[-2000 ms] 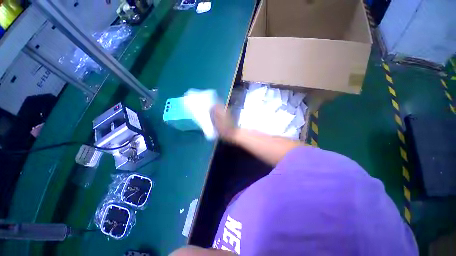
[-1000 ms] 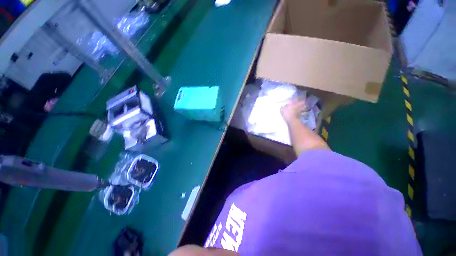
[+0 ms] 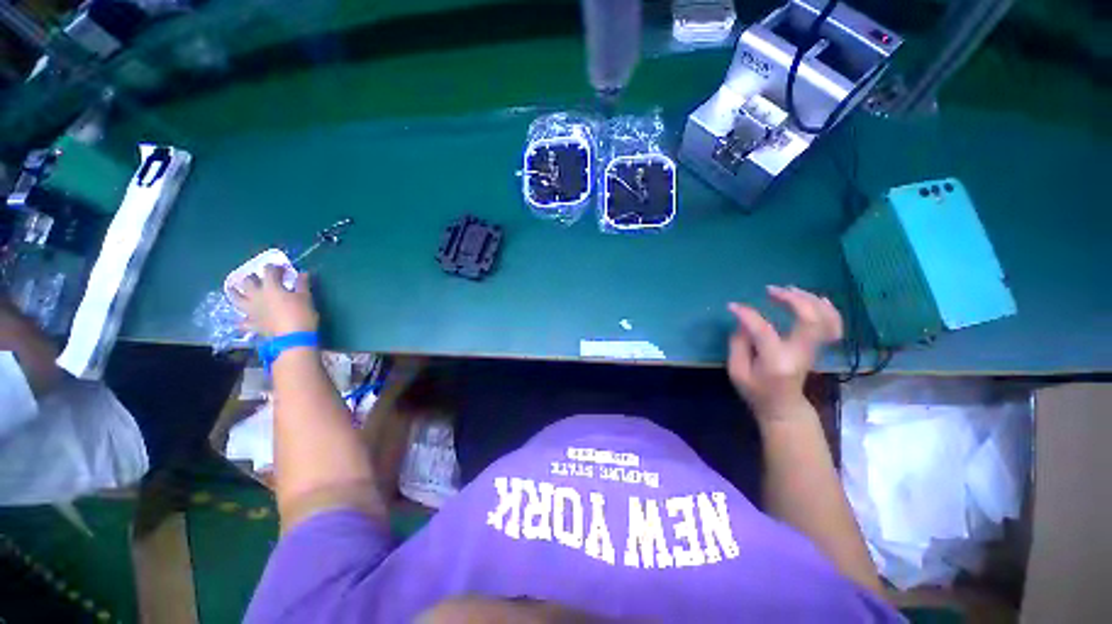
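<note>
My left hand, with a blue wrist strap, is on a white housing at the left of the bench, over clear film. A thin dark cable piece sticks out beside the housing. My right hand is raised over the bench's front edge, fingers apart, holding nothing. A black notched plate lies between the hands. Two white housings with black inner parts, a left one and a right one, lie on clear film farther back.
A screw feeder and a teal box stand at the right. An electric screwdriver hangs at the top. A white strip lies at the left, near another person's sleeve. A box of white bags sits below the edge.
The view has swung left to face the bench. My right hand has left the box of white bags and is empty over the bench edge. My left hand is now in view on a housing.
</note>
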